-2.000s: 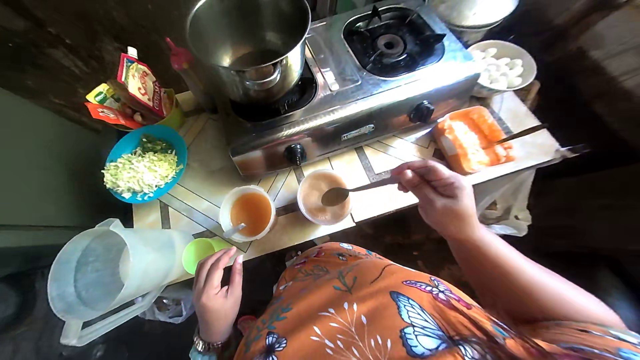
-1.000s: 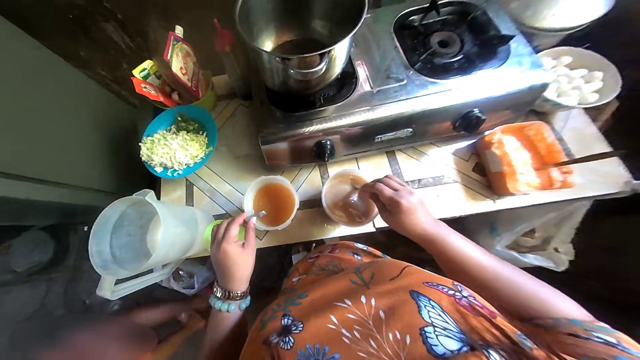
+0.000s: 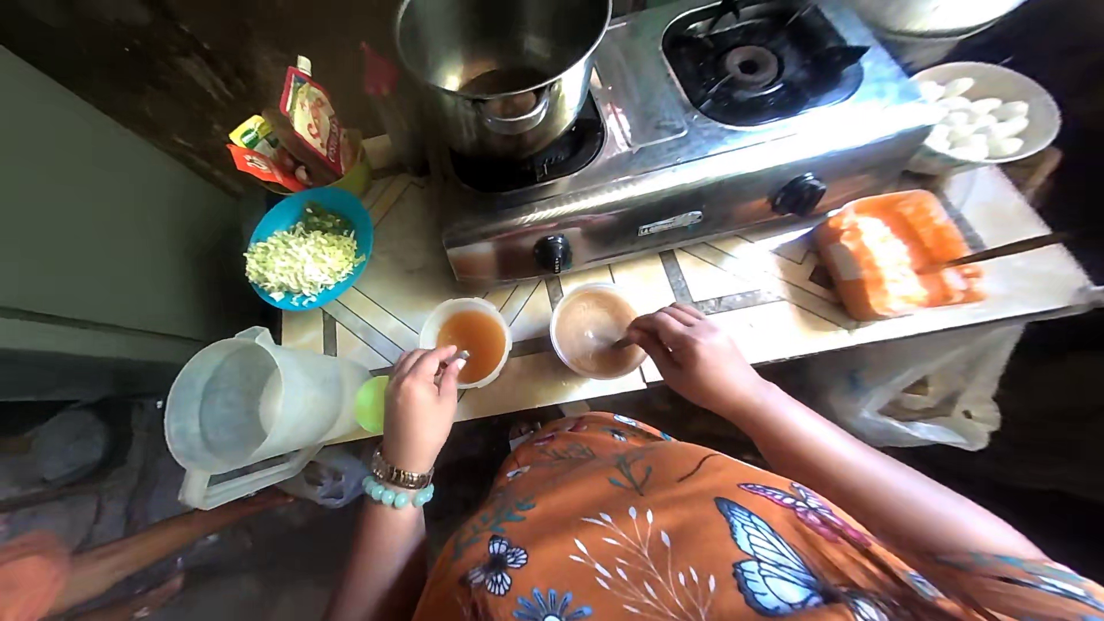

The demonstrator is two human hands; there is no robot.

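My left hand point(image 3: 423, 392), with a bracelet and a watch at the wrist, pinches the end of a spoon point(image 3: 463, 354) that stands in a tub of orange liquid point(image 3: 473, 335). To its right, my right hand point(image 3: 690, 354) grips a metal spoon point(image 3: 623, 343), its bowl down in a round tub of light brown liquid point(image 3: 588, 321). The two tubs stand apart on the tiled counter. A light green cup point(image 3: 372, 404) is partly behind my left hand, beside a translucent plastic pitcher point(image 3: 226, 405).
A two-burner gas stove point(image 3: 673, 194) holds a steel pot point(image 3: 509, 112). At left are a teal bowl of chopped vegetables point(image 3: 310, 250) and sauce packets point(image 3: 312, 121); at right, an orange container point(image 3: 897, 254) and a bowl of peeled eggs point(image 3: 975, 121). Another person's arm point(image 3: 164, 548) shows lower left.
My left hand has moved from beside the green cup to the spoon in the orange liquid. The spoon in my right hand has gone lower into its tub. Another person's arm shows at lower left.
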